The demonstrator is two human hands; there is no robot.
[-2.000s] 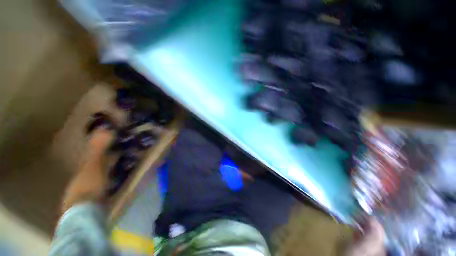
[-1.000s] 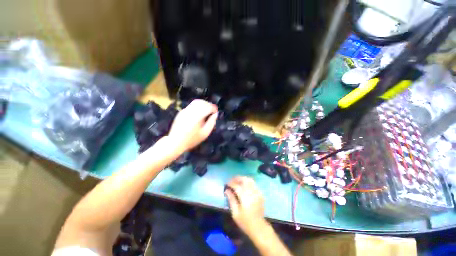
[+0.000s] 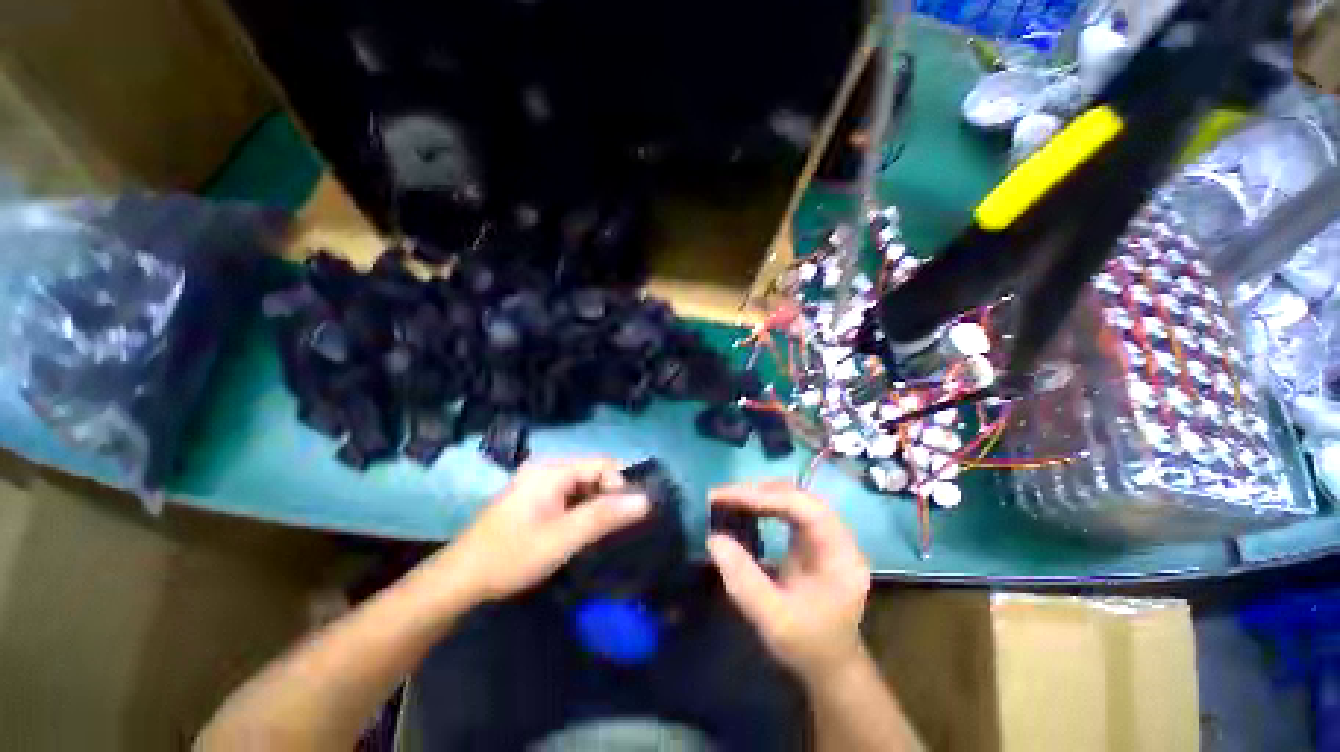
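Observation:
My left hand (image 3: 551, 522) holds a black housing (image 3: 647, 514) by its upper edge, over my lap at the bench's front edge. My right hand (image 3: 794, 566) is just right of it, with a small black piece (image 3: 735, 525) between thumb and fingers. The two parts are close but apart. A heap of small black pieces (image 3: 500, 345) lies on the green bench (image 3: 603, 453) beyond my hands. Fine detail of the held parts is blurred.
Wired white components (image 3: 897, 441) lie tangled right of the heap, under a black and yellow screwdriver (image 3: 1029, 191). Blister trays (image 3: 1161, 426) stand farther right. A tipped carton (image 3: 705, 265) is behind the heap, a plastic bag (image 3: 103, 338) at left, a closed carton (image 3: 1095, 676) below right.
My left hand has come back from the heap to the bench's front edge and now holds a black housing. My right hand has moved slightly right and up, beside it.

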